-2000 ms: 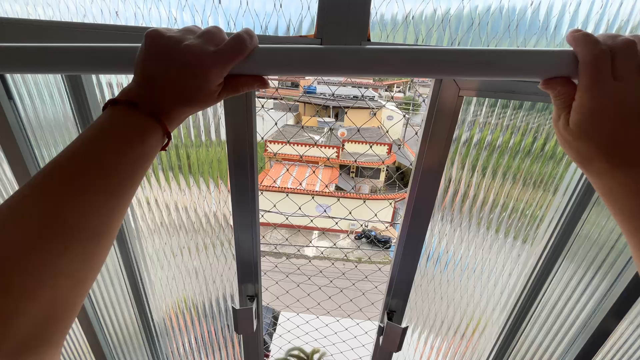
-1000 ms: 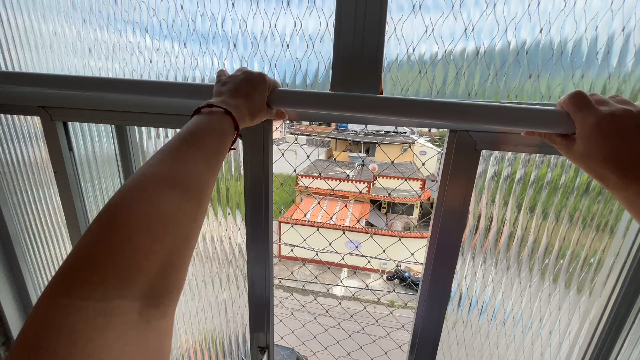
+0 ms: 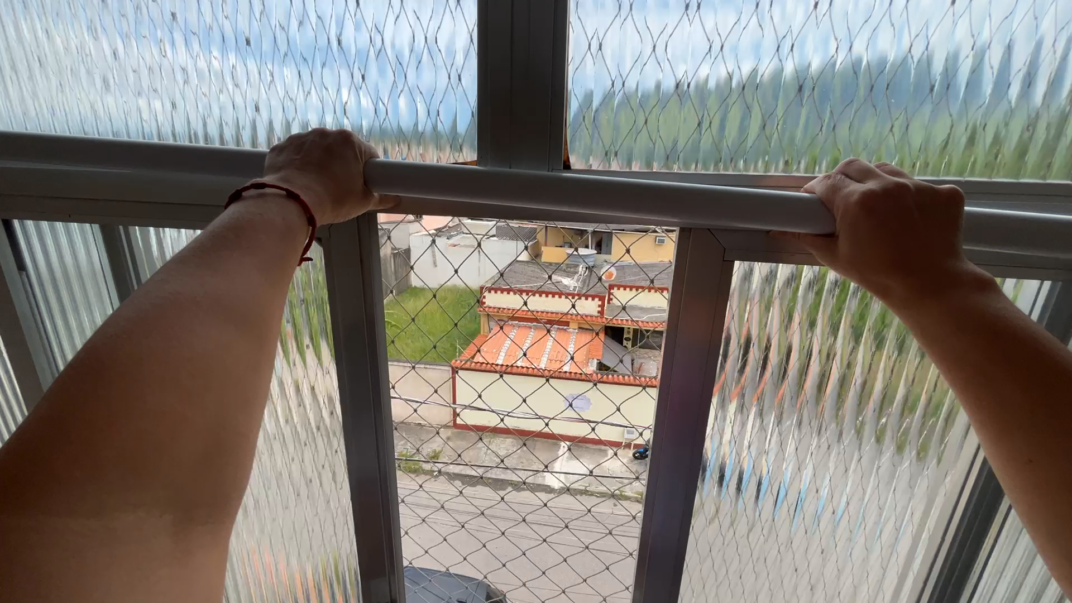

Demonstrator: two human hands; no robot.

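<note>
A pale grey tubular rail [image 3: 586,191] runs across the window, tilting down slightly to the right. My left hand [image 3: 322,174], with a dark red cord bracelet [image 3: 285,194] at the wrist, is closed around it on the left. My right hand [image 3: 888,226] grips the same rail on the right, knuckles up. Between the hands, below the rail, a gap lies between two metal-framed sliding panes, the left with its upright [image 3: 360,402] and the right with its upright [image 3: 682,410]. A mesh safety net [image 3: 519,469] spans the gap outside.
Ribbed glass panes stand at the left [image 3: 289,469] and right [image 3: 821,435], with more ribbed glass above the rail around a thick dark mullion [image 3: 523,84]. Far below, past the net, are a street [image 3: 519,528], a house with an orange roof [image 3: 536,345] and part of a dark car [image 3: 448,586].
The view has shifted, showing more of the upper panes. Both hands keep hold of the rail.
</note>
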